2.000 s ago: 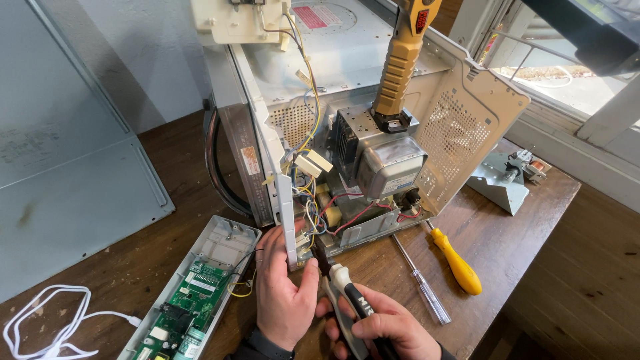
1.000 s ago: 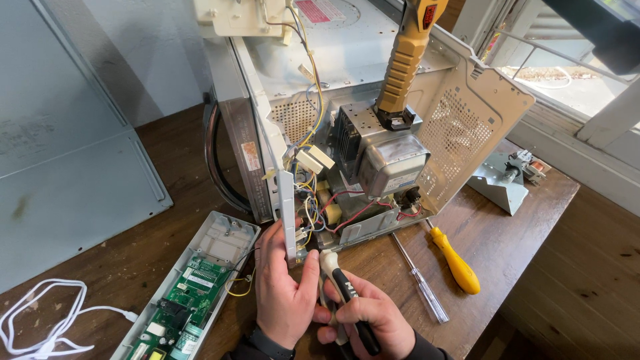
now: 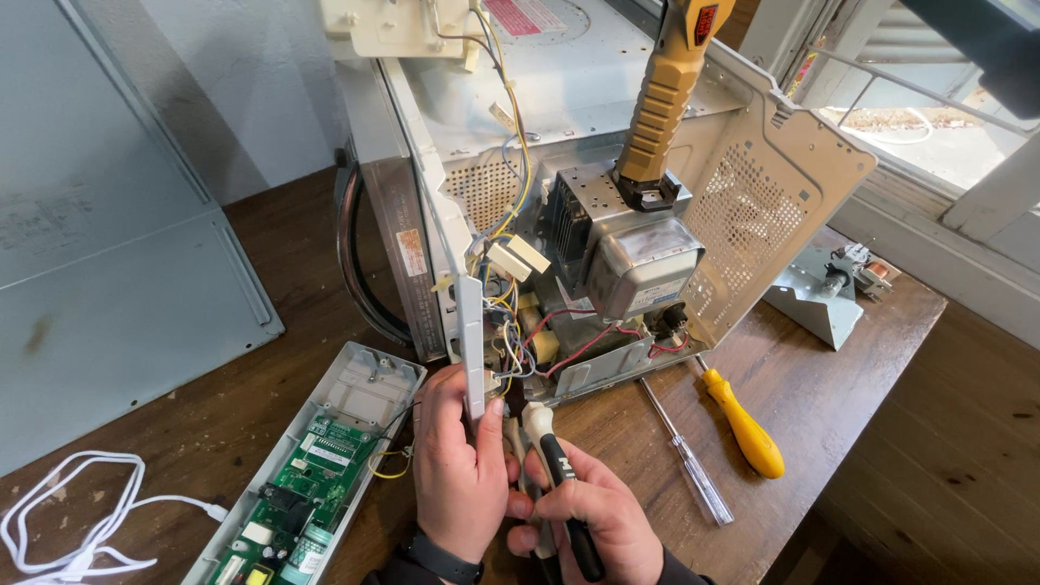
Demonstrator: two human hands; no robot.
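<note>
An opened microwave oven (image 3: 520, 106) stands on a wooden table with its side wiring and parts bare. My left hand (image 3: 463, 463) grips the lower end of its front frame edge (image 3: 471, 349), the thumb on the near side. In my right hand (image 3: 601, 512) is a pair of pliers (image 3: 561, 471) with black and white handles, pointed at the frame's lower corner; the jaws are mostly hidden. Just above, a wire bundle (image 3: 508, 325) with white connectors (image 3: 510, 262) hangs by the magnetron (image 3: 646, 268). A tan work light (image 3: 662, 106) stands upright on the magnetron's housing.
A control panel with a green circuit board (image 3: 325, 455) lies left of my hands, near a white cable (image 3: 106, 520). To the right lie a clear-handled screwdriver (image 3: 700, 479), a yellow-handled screwdriver (image 3: 743, 422) and a metal bracket (image 3: 821, 305). A large metal cover (image 3: 122, 244) is at left.
The plier handles have shifted slightly in my right hand between the frames. My left hand stays at the frame edge.
</note>
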